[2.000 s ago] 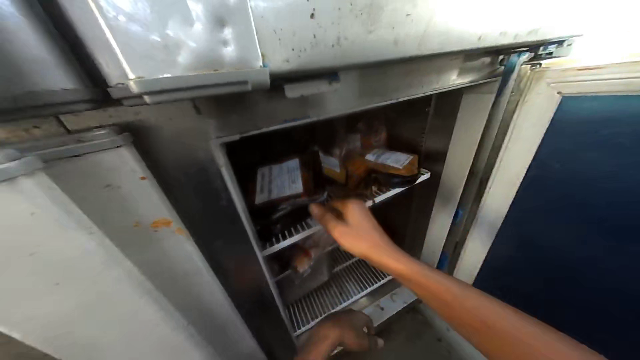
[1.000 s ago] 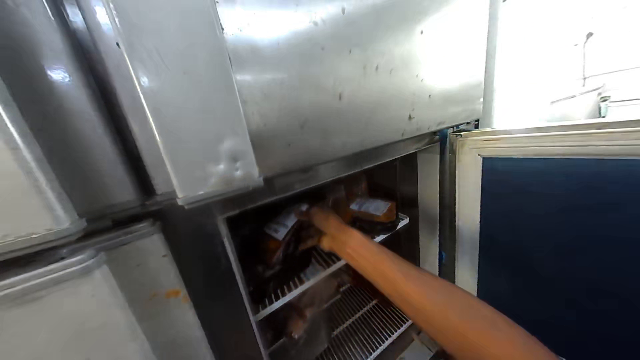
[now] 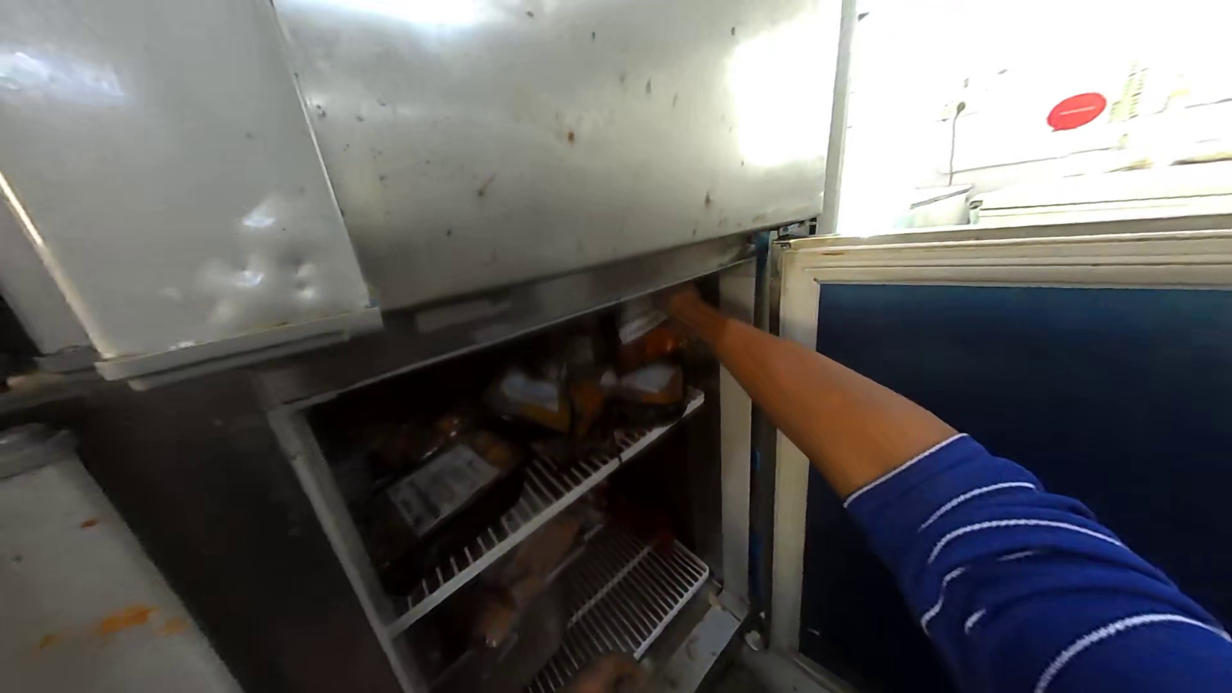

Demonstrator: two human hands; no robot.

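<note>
My right hand (image 3: 685, 310) reaches into the upper right of an open steel refrigerator, against a labelled package with orange contents (image 3: 651, 339); its fingers are hard to make out. Several more packages lie on the upper wire shelf (image 3: 568, 500): one with a large white label (image 3: 443, 486) at the left, others at the middle (image 3: 531, 397) and right (image 3: 654, 382). Part of my left hand (image 3: 611, 674) shows at the bottom edge, near the lower wire shelf (image 3: 635, 587), mostly cut off. Bagged items (image 3: 520, 587) hang or lie below the upper shelf, blurred.
The refrigerator's open door with a dark blue inner panel (image 3: 1020, 443) stands at the right. Closed steel doors (image 3: 577, 144) are above, and another steel door (image 3: 87, 577) is at the lower left. A red round thing (image 3: 1076, 111) shows far back on the bright wall.
My right hand has moved from the middle packages toward the upper right of the compartment. The labelled package at the left now lies flatter on the shelf than a second ago. The view has shifted.
</note>
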